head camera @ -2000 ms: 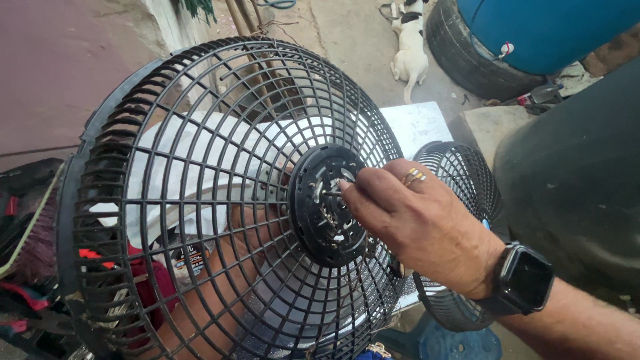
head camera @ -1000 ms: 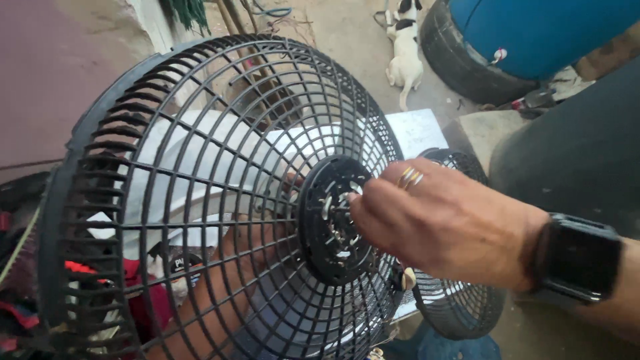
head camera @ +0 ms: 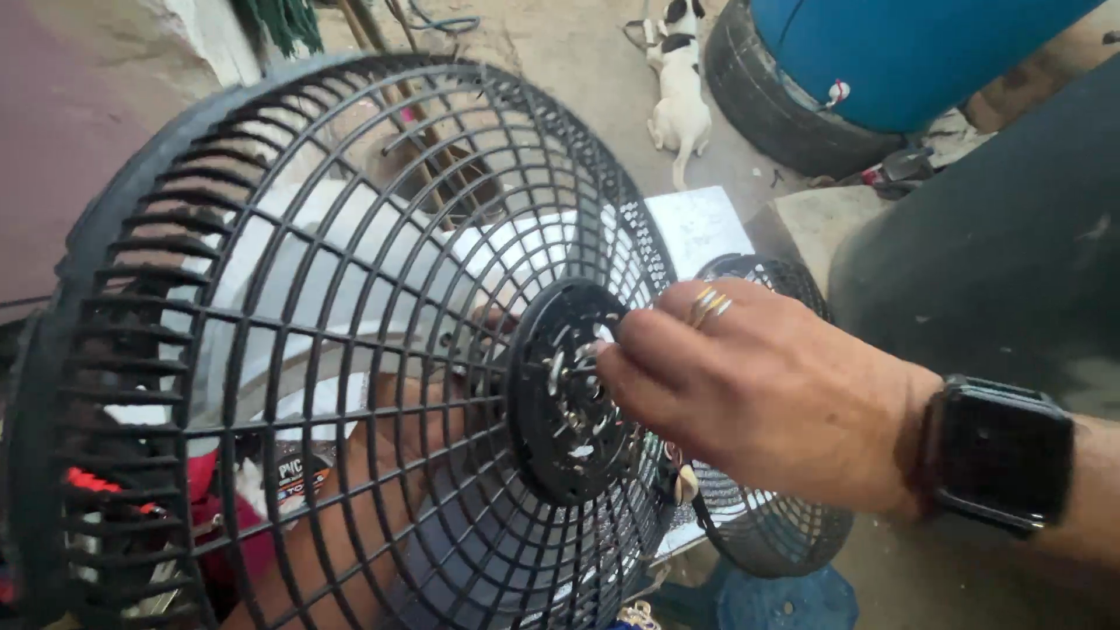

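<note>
A large black plastic fan grille [head camera: 297, 328] stands tilted in front of me, its round hub plate [head camera: 560, 394] bearing several small pale metal-like bits. My right hand [head camera: 752, 385], with rings and a black smartwatch [head camera: 997, 455] on the wrist, has its fingers pinched at the hub; whether something small is between them cannot be told. Behind the grille my left hand [head camera: 429, 411] reaches toward the back of the hub, seen only through the bars, its fingers mostly hidden. A pale fan blade [head camera: 324, 227] shows behind the grille.
A second, smaller black fan grille [head camera: 779, 534] lies beyond my right hand, by a white board [head camera: 700, 223]. Below it is a blue plastic stool [head camera: 787, 599]. A white and black dog [head camera: 682, 105] lies on the floor near a blue barrel [head camera: 875, 52]. A dark tank [head camera: 989, 236] stands at right.
My right hand stays at the hub with its fingers bent. The grille and hub have shifted slightly rightward in view since the earliest frame.
</note>
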